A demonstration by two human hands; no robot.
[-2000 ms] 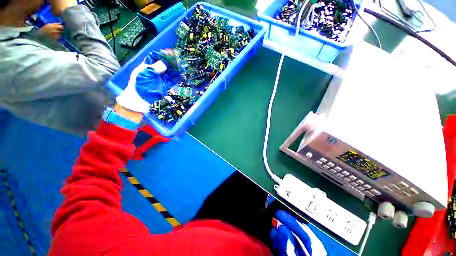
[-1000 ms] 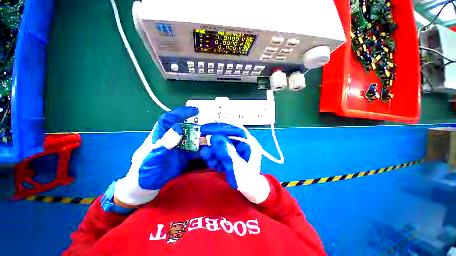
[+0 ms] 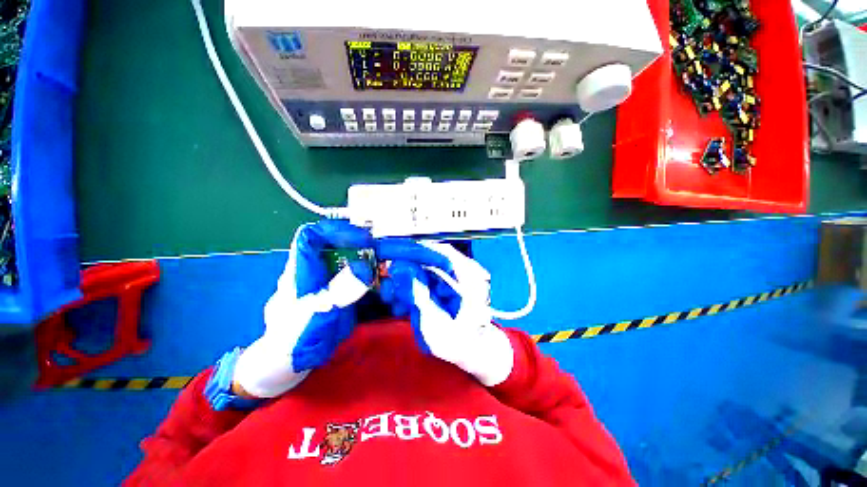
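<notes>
My left hand [image 3: 318, 300], in a white glove with blue fingers, holds a small green circuit board [image 3: 344, 258] near the strip's front edge. A white piece in its fingers partly covers the board. My right hand [image 3: 437, 300], gloved alike, grips the end of a thin white test lead [image 3: 529, 276] at the board's right side; the fingers hide the joint. The lead runs up to the round white terminals [image 3: 529, 139] of the bench meter [image 3: 418, 122], whose dark screen shows yellow digits.
A white power strip [image 3: 437, 207] lies on the green mat [image 3: 143, 143] just beyond my hands. A blue tote [image 3: 52, 171] stands left, a red tote [image 3: 639, 157] with boards right. A red plastic frame [image 3: 95, 319] is at lower left.
Since two seconds ago, my left hand has come from the blue tote to my front and now holds a board. Since one second ago, the board has turned and more of it is covered.
</notes>
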